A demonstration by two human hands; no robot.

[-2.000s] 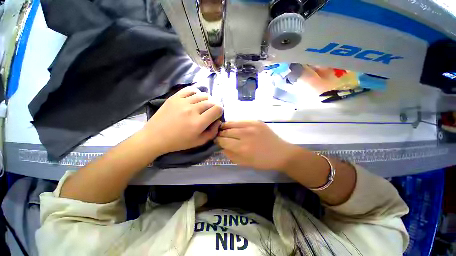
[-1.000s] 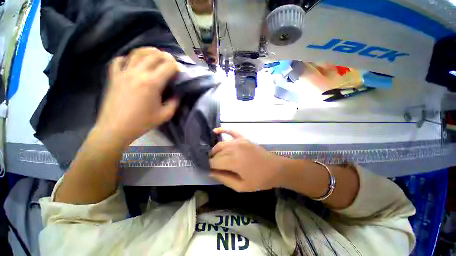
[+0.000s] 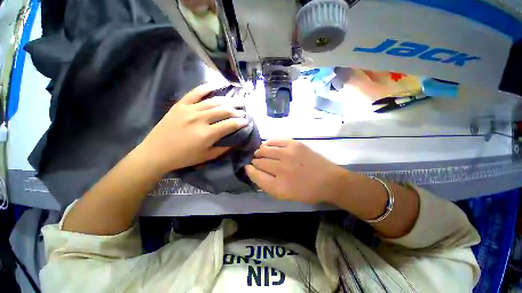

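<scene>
The dark grey garment piece (image 3: 114, 86) lies bunched to the left of the needle area and runs under both hands towards the table's front edge. My left hand (image 3: 197, 126) lies flat on the cloth, fingers spread, fingertips close to the brightly lit presser foot area (image 3: 246, 94). My right hand (image 3: 292, 171) pinches the cloth's right edge between thumb and fingers, just in front of the needle area. The white sewing machine (image 3: 423, 34) stands above. A dark guard (image 3: 278, 97) hangs just right of the needle. Glare hides the exact needle contact.
A black slim tool (image 3: 403, 103), an orange-yellow bag (image 3: 383, 83) and light blue scraps (image 3: 329, 104) lie right of the needle. A ruler strip (image 3: 452, 176) runs along the front edge. A silver ridged knob (image 3: 322, 26) is on the machine head. Blue crate at lower right (image 3: 492, 229).
Since one second ago, my left hand has come down and right from the lifted cloth and now lies on it by the foot. My right hand has moved slightly up and right.
</scene>
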